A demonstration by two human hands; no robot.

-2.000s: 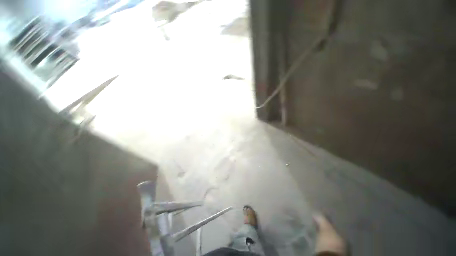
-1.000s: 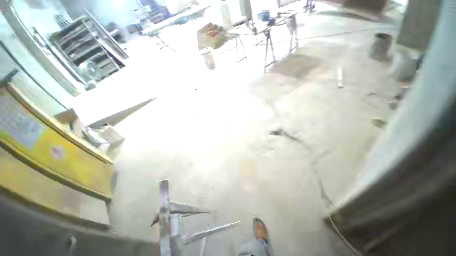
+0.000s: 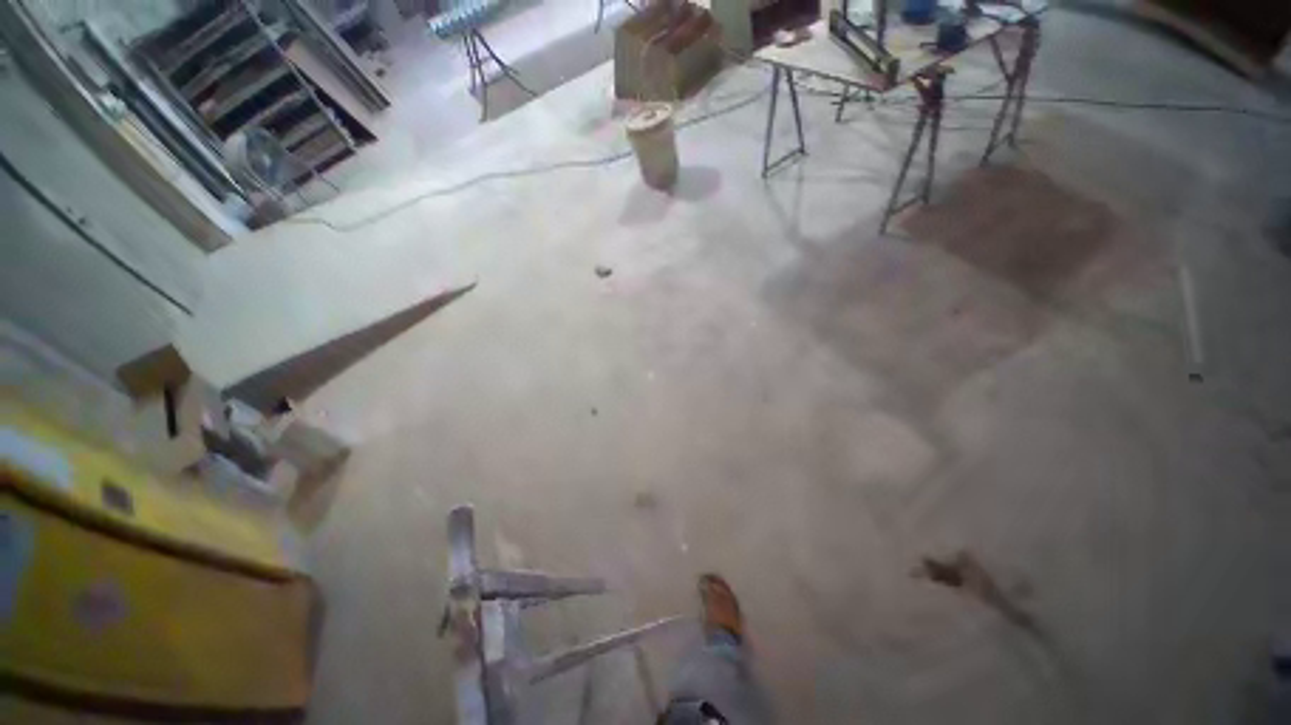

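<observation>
A grey trestle stand (image 3: pixel 489 637) shows at the bottom, left of centre, with a long bar along its left side and thin legs pointing right. It is beside my leg and cut off by the bottom edge. Neither of my hands shows, so what holds the stand is hidden below the picture. My brown shoe and a grey trouser leg show just right of the stand.
Yellow boxes (image 3: pixel 156 595) are at the lower left, with cartons and scraps behind them. A tapered board lies on the floor beyond. A bucket (image 3: pixel 653 147) and a trestle table (image 3: pixel 906 71) stand ahead. Cables cross the floor. A rack and a fan are at the upper left.
The view has moved from between dark panels into the workshop. The trestle stand stays at the lower left of the view. A hand-like shape at the lower right two seconds ago is gone.
</observation>
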